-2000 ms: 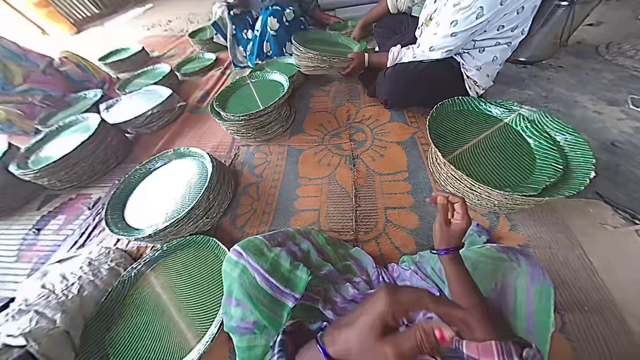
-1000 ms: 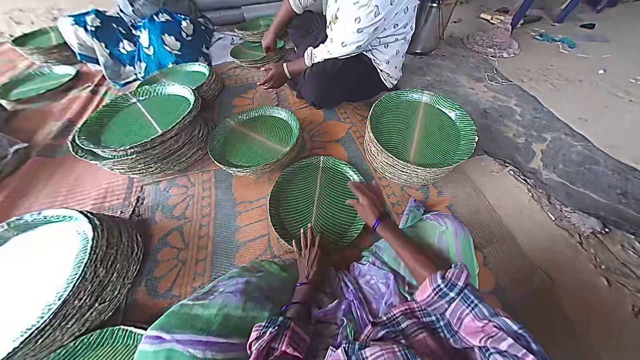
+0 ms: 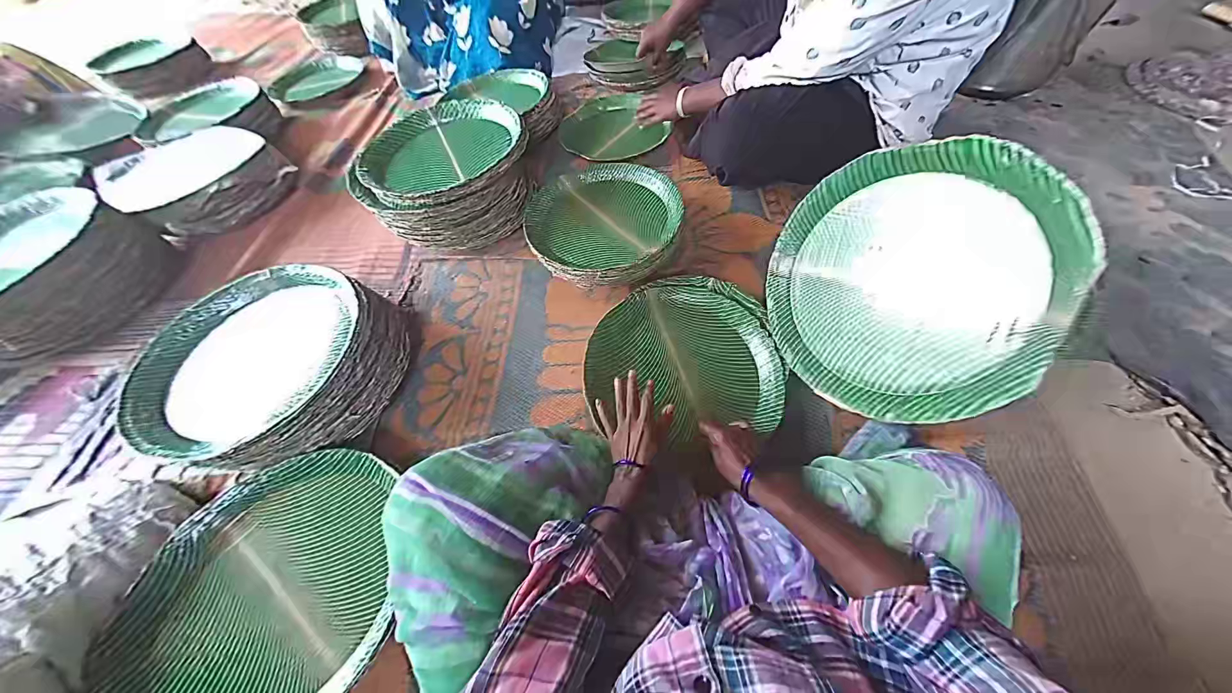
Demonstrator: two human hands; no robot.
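Observation:
A round green leaf-patterned plate lies on the mat in front of my lap. My left hand rests on its near left part with the fingers spread. At the plate's near right edge is my right hand, its fingers bent; whether they pinch the rim cannot be told. Just right of this plate, a larger green plate with a bright glare stands out over the stack there. Beyond the plate under my hands, a short stack of green plates sits on the mat.
Tall stacks of green plates stand at the left, near left and beyond. A co-worker's hand touches a plate at the top. A patterned mat lies beneath; bare ground is at the right.
One second ago my right hand was at the plate's upper right; now it is at the near edge. Two seconds ago no plate lay before my lap, and my hands were raised over it.

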